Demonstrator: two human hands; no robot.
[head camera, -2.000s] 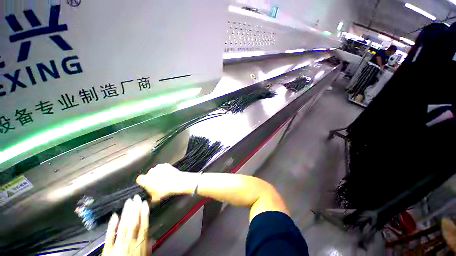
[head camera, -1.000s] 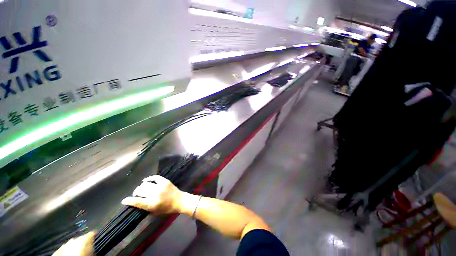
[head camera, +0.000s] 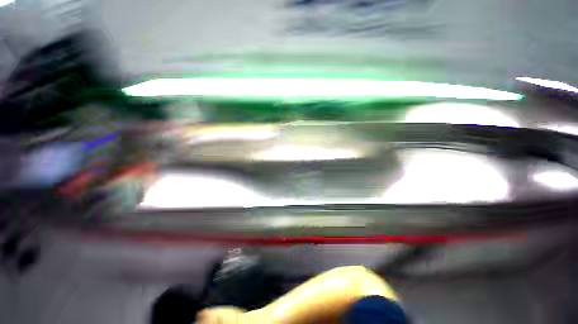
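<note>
The picture is strongly blurred. A dark cable bundle (head camera: 239, 285) with pale tips stands roughly upright below the machine's red edge stripe, off the tray. My right hand (head camera: 218, 315) is at the bottom edge, mostly cut off, right at the lower part of the bundle and seemingly closed on it; the fingers cannot be made out. My right forearm and dark blue sleeve show beside it. My left hand is not in view.
The machine's metal tray (head camera: 329, 171) runs across the picture under a green-lit strip (head camera: 323, 88), with a red edge stripe (head camera: 342, 240) along its front. Blurred red, blue and dark things are at the left.
The view has swung left to face the machine squarely. The bundle has left the tray and is now in front of it. My left hand has gone out of view.
</note>
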